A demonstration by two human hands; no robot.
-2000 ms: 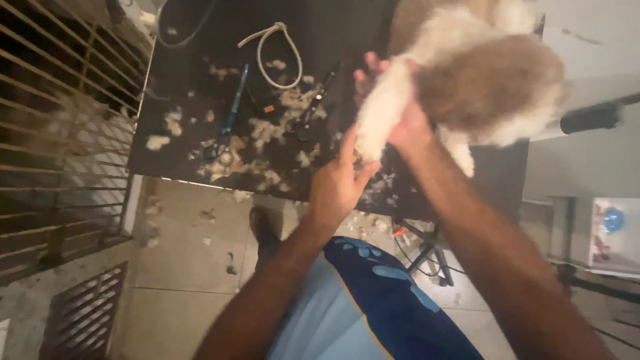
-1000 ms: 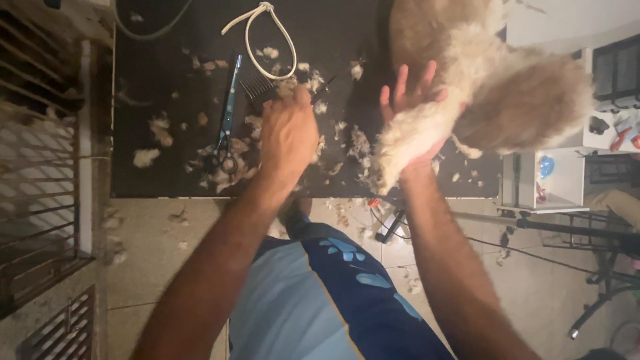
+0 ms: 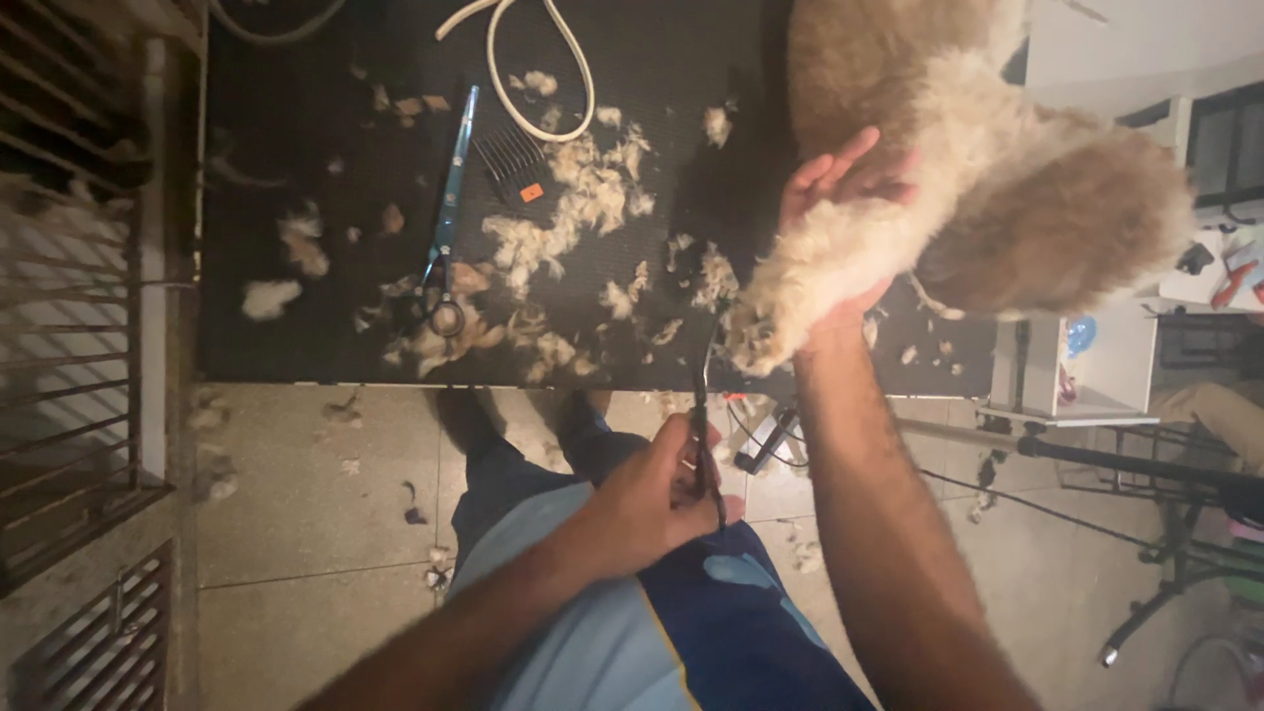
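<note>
My left hand [image 3: 681,494] holds dark-handled scissors [image 3: 704,380] near the table's front edge, their thin blades pointing up beside the paw. The palm of my right hand [image 3: 839,237] supports the cream, furry foreleg [image 3: 839,262] of a fluffy dog [image 3: 889,69], with fingers spread behind it. The dog's brown and cream head [image 3: 1066,227] is at the right, its face not clear. On the dark grooming table [image 3: 326,109] lie blue scissors [image 3: 454,188], a black clipper comb [image 3: 509,163] with an orange mark, and a looped white cord [image 3: 590,79].
Clipped fur tufts [image 3: 592,197] are scattered over the table and the tiled floor [image 3: 306,494]. A barred metal cage [image 3: 69,365] stands at the left. On the right are a white shelf unit [image 3: 1116,395], a black stand [image 3: 1175,583] and cables; part of another person's arm or leg may show there.
My left hand, at the paw two seconds ago and over the table beside the comb one second ago, is now lower, holding scissors. My right hand stays under the foreleg.
</note>
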